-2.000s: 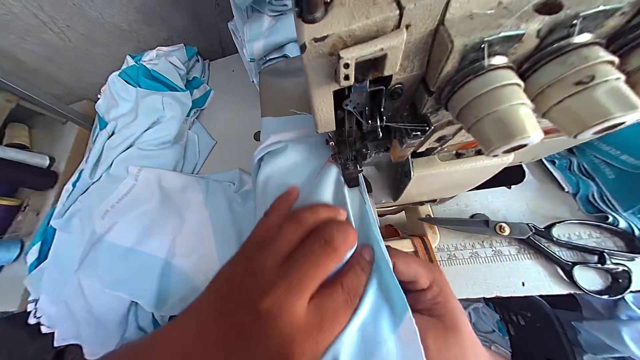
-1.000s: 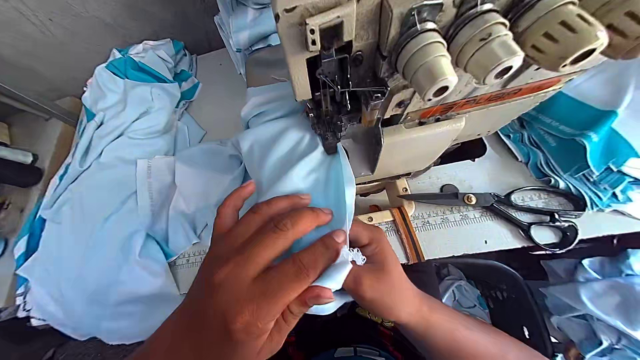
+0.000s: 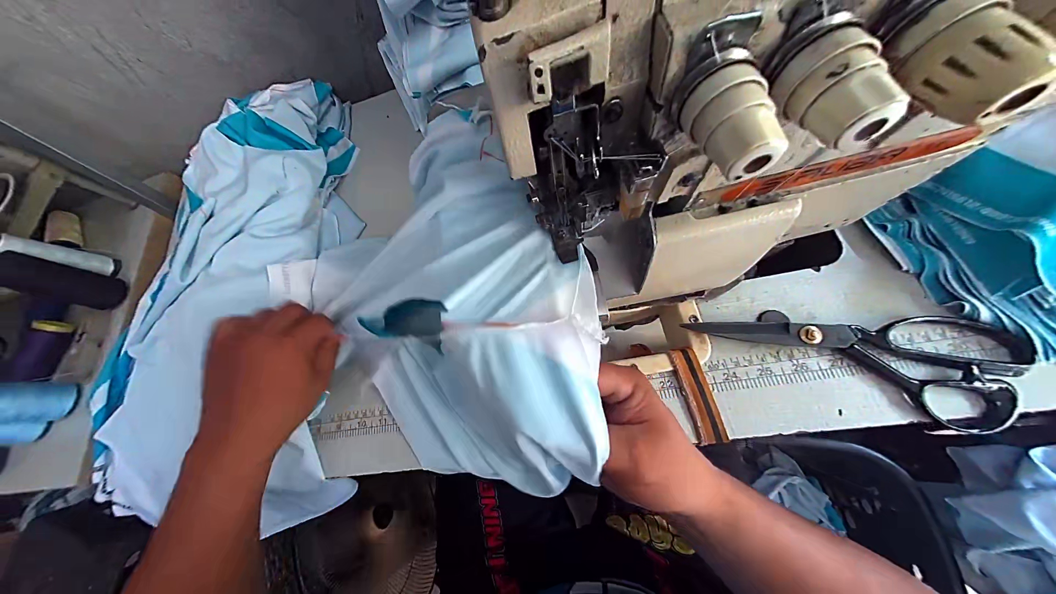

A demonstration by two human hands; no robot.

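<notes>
A light blue and white fabric piece (image 3: 487,379) lies under the presser foot (image 3: 568,247) of an industrial sewing machine (image 3: 726,239), its right edge running down from the foot. My right hand (image 3: 648,437) pinches that edge below the foot, near the table's front. My left hand (image 3: 268,371), blurred, has its fingers curled at the fabric's left part, by a white band; whether they grip it is hard to tell. A dark teal patch shows through a gap in the cloth between the hands. The needle area is partly hidden by machine parts.
A heap of light blue and teal fabric (image 3: 247,214) lies at the left. Black-handled tailor's shears (image 3: 866,338) rest on a measuring tape (image 3: 767,375) at the right, near stacked teal fabric (image 3: 982,223). Thread spools (image 3: 58,280) stand far left; a dark basket (image 3: 874,487) holds cloth below right.
My left hand has moved left, off the fabric in front of the presser foot. The fabric is now spread wider to the left, and its teal patch shows. My right hand remains at the fabric's right edge.
</notes>
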